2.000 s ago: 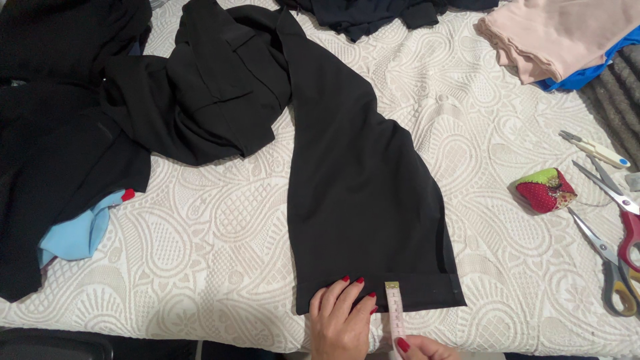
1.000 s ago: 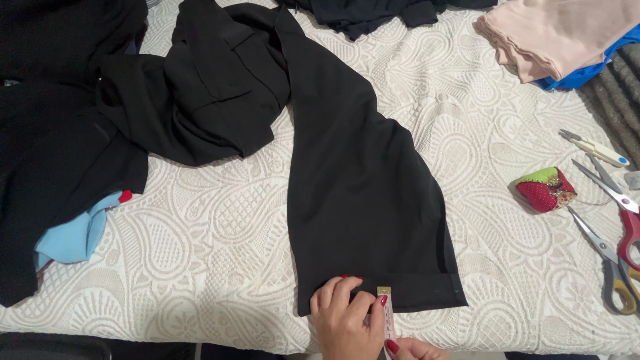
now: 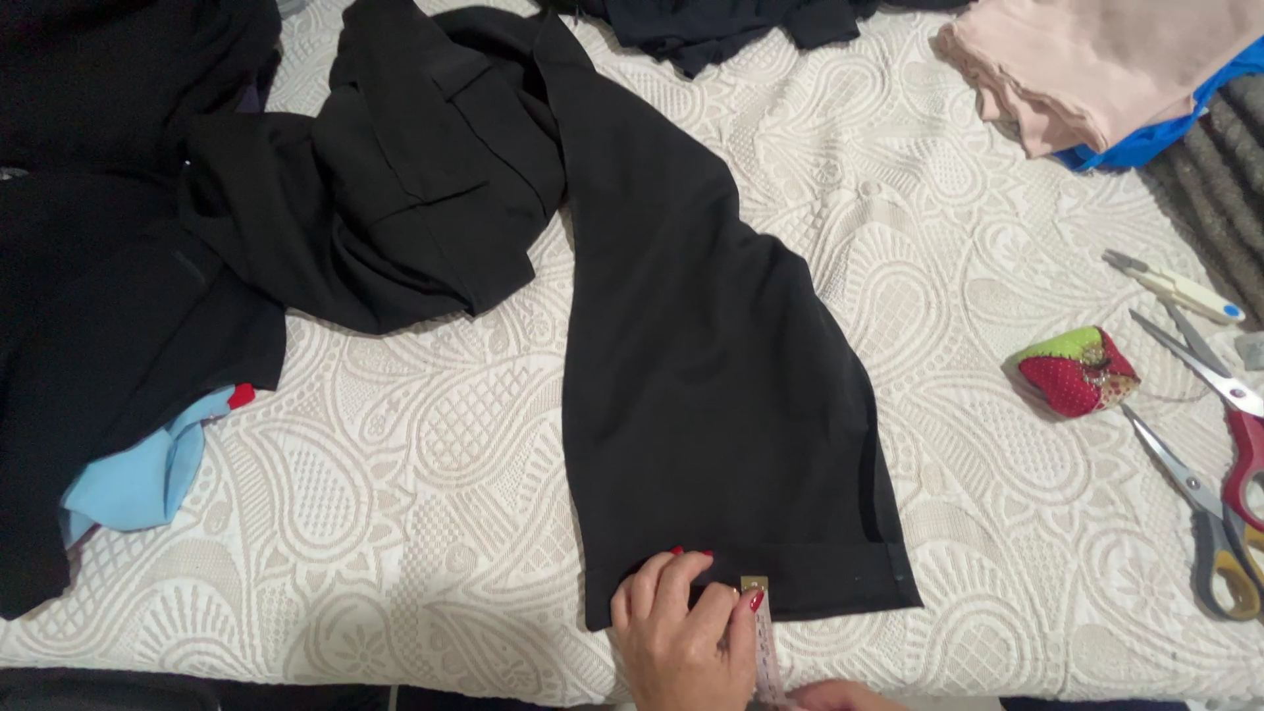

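Note:
A black trouser leg (image 3: 711, 375) lies flat on the patterned cream cloth (image 3: 434, 573), its folded hem towards me. My left hand (image 3: 686, 627) rests on the hem, fingers bent over the fabric, with the thumb on the metal-tipped end of a pale measuring tape (image 3: 763, 637). The tape crosses the hem's lower edge and runs down towards me. Partly cut off by the bottom of the view, my right hand (image 3: 834, 695) holds the tape lower down between its fingertips. The rest of the black garment (image 3: 395, 197) is bunched at the upper left.
Two pairs of scissors (image 3: 1193, 484), a seam ripper or similar small cutter (image 3: 1175, 286) and a red and green pincushion (image 3: 1076, 373) lie at the right. Folded pink fabric (image 3: 1096, 69) is at the upper right. Black clothing (image 3: 118, 296) and a light blue cloth (image 3: 148, 474) lie left.
My left hand has moved right, its thumb now on the tape's end, where two seconds ago it lay beside the tape. My right hand has moved slightly lower.

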